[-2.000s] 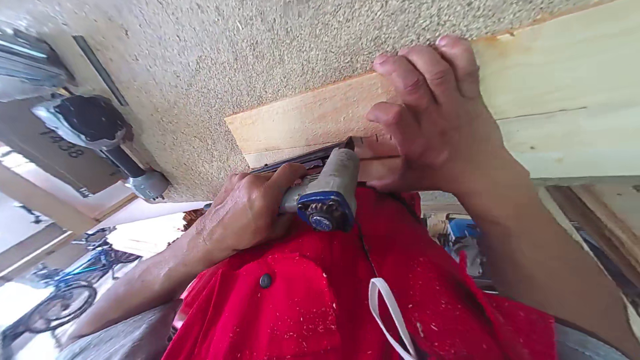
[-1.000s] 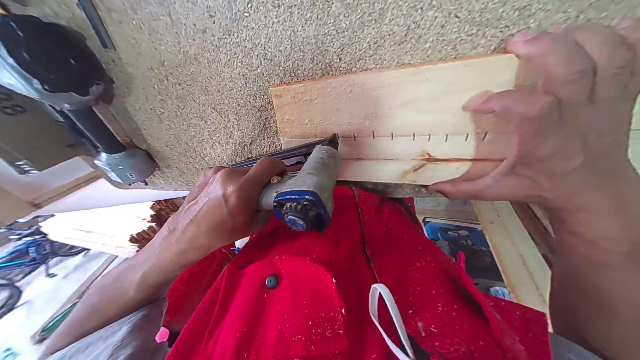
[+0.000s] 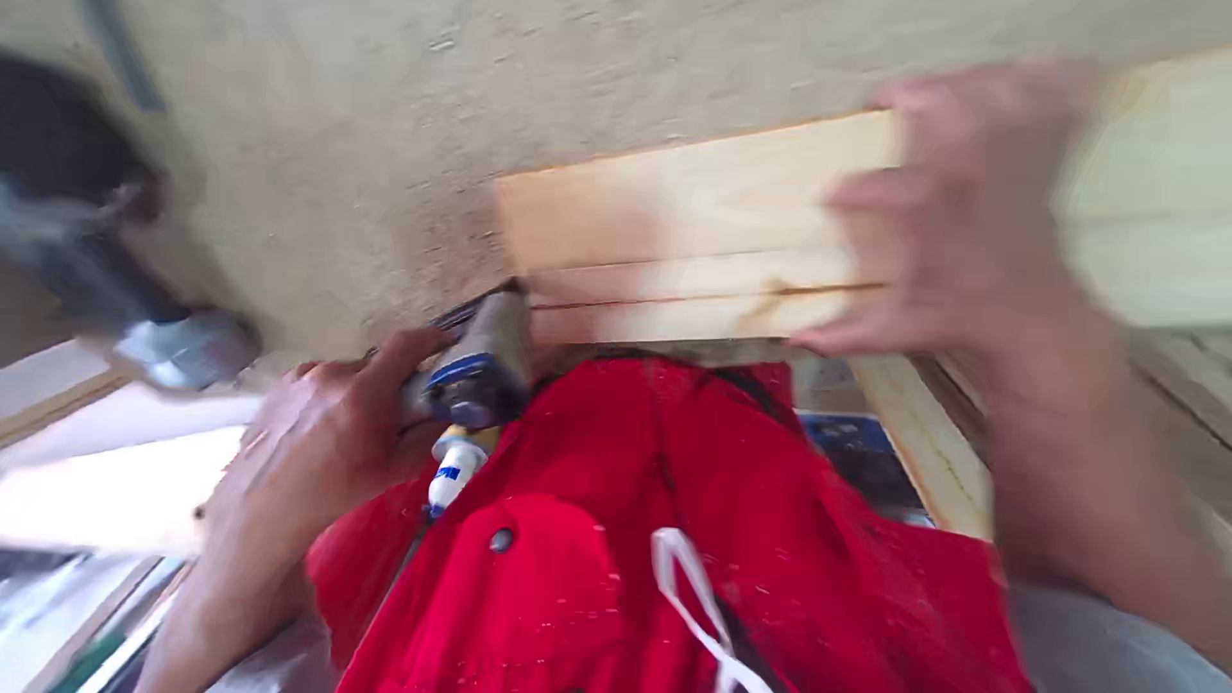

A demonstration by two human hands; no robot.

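My left hand is closed around a pneumatic nailer with a grey body and a blue ring. The nailer's nose touches or nearly touches the left end of a pale wooden board. A narrower wood strip lies along the board's near edge, with a dark line running lengthwise. My right hand, blurred by motion, grips the boards toward their right end, fingers over the far side and thumb at the near edge. The nailer's tip is partly hidden.
A second power tool, with a black and silver body, lies at the left on the rough worktop. A dark bar lies beyond it. More pale planks are at the right, and a wooden beam shows below the worktop's edge.
The row of nails or marks seen on the board a second ago is not visible now. The boards' left end now sits at the nailer's nose. My right hand is blurred, still at the boards.
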